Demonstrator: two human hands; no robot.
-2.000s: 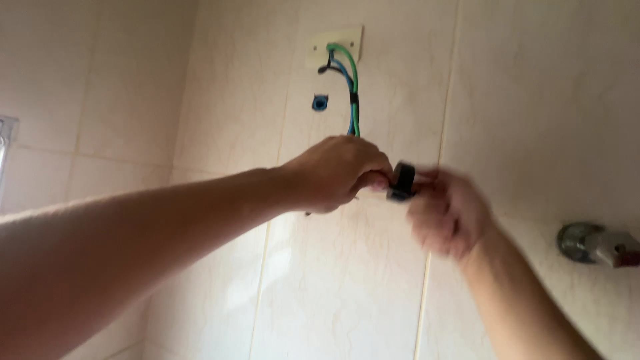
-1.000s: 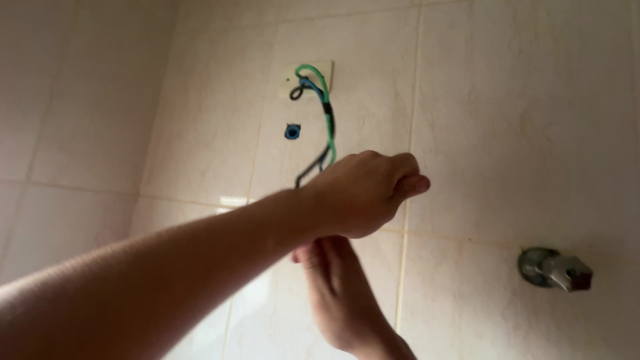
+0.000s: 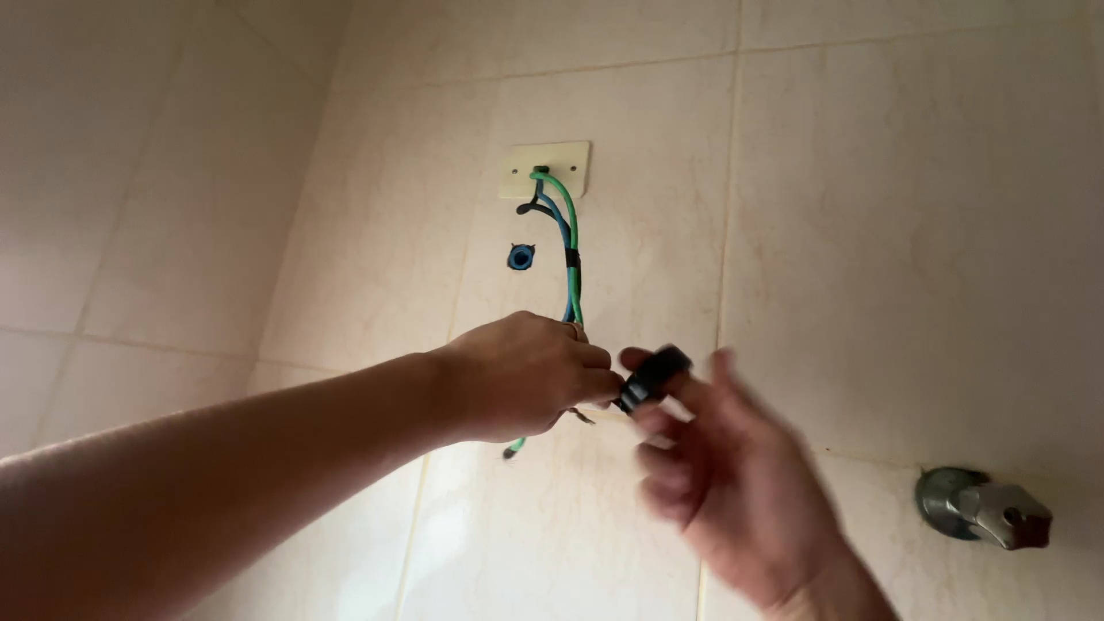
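Note:
Green, blue and black electrical wires (image 3: 575, 289) come out of a cream wall plate (image 3: 556, 159) and hang down, bound partway by a black band. My left hand (image 3: 526, 375) is closed around the lower part of the bundle, and a green wire end (image 3: 515, 448) and a bare strand show below it. On the right, my right hand (image 3: 733, 483) is blurred and holds a roll of black electrical tape (image 3: 655, 378) by its fingers, close beside my left fingertips. Whether tape runs from the roll to the wires is hidden.
A blue threaded pipe outlet (image 3: 521, 257) is set in the tiled wall (image 3: 828, 259) left of the wires. A metal valve (image 3: 983, 509) sticks out at the lower right. The wall meets another tiled wall at a corner on the left.
A second ago my right hand was below my left wrist; now it is to the right of my left hand, with the tape roll in view. My left hand remains at the wires.

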